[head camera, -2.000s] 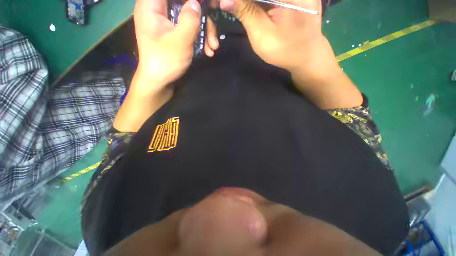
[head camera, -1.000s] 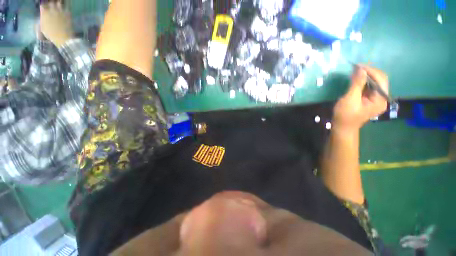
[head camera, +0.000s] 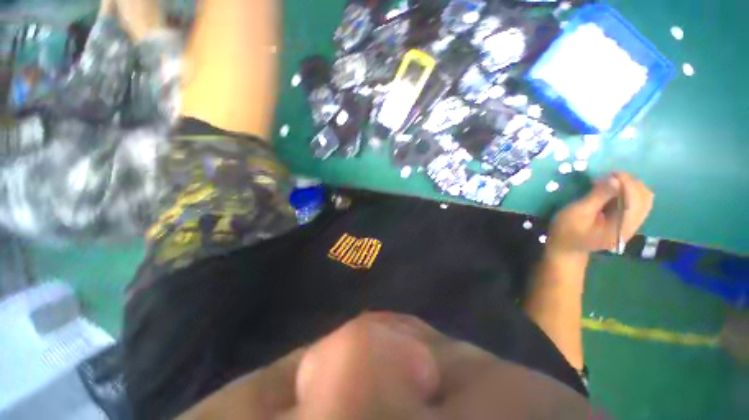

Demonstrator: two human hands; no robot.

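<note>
My right hand point(head camera: 604, 215) rests near the bench's front edge at the right, with its fingers closed round thin tweezers point(head camera: 620, 215). My left forearm reaches up out of the picture at the top left, so my left hand is hidden by the edge. A pile of dark phone units point(head camera: 448, 115) with shiny circuitry lies on the green mat point(head camera: 706, 131). A yellow-framed phone housing point(head camera: 407, 90) with a pale end lies among them. A blue bin point(head camera: 662, 69) filled with white pieces stands right of the pile.
Small white pieces are scattered on the mat and along the bench edge. A blue item point(head camera: 306, 201) sits at the edge by my left sleeve. A dark strip with a white square point(head camera: 650, 247) lies at the right edge. A neighbouring person in a plaid shirt point(head camera: 74, 176) is at the left.
My hands have parted from the phone unit they held two seconds ago. My left arm now reaches forward past the frame. The view has shifted onto the pile and bin.
</note>
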